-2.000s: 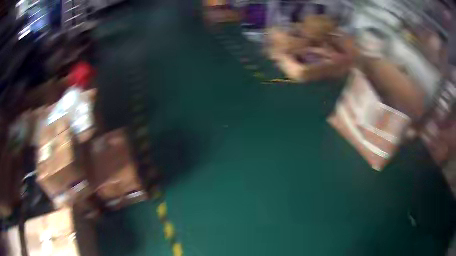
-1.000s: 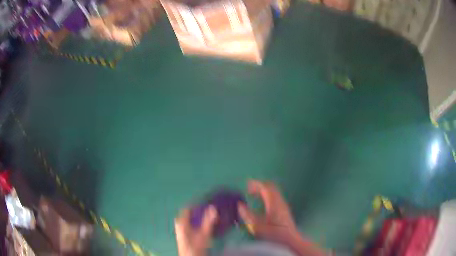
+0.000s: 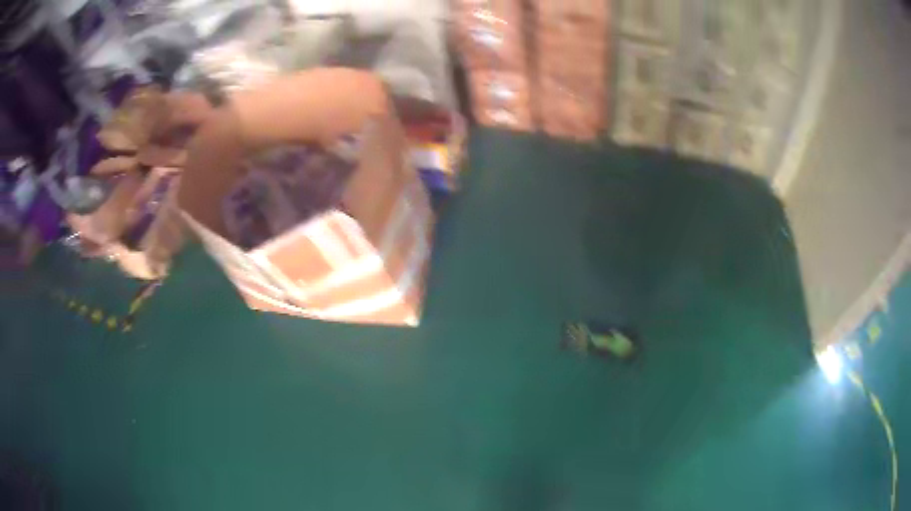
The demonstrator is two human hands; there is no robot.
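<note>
Neither of my hands is in the picture now, and the purple roll is out of view too. Nearest in front of me is an open carton (image 3: 330, 264) with pale tape bands on its side, standing on the green floor (image 3: 479, 419). Its flaps are up and purplish, blurred contents (image 3: 285, 190) show inside. A small dark and green item (image 3: 607, 341), too blurred to name, lies on the floor to its right.
Another torn-open carton (image 3: 150, 225) and purple and silvery wrapped goods (image 3: 40, 200) stand at the left. Stacked cartons (image 3: 569, 70) stand at the back. A pale wall or pillar (image 3: 859, 190) is at the right, with yellow-marked tape (image 3: 884, 424) below it.
The view has swung up and to the right. Both hands and the purple roll, visible a second ago at the bottom, have left the picture. The taped carton now shows larger and lower.
</note>
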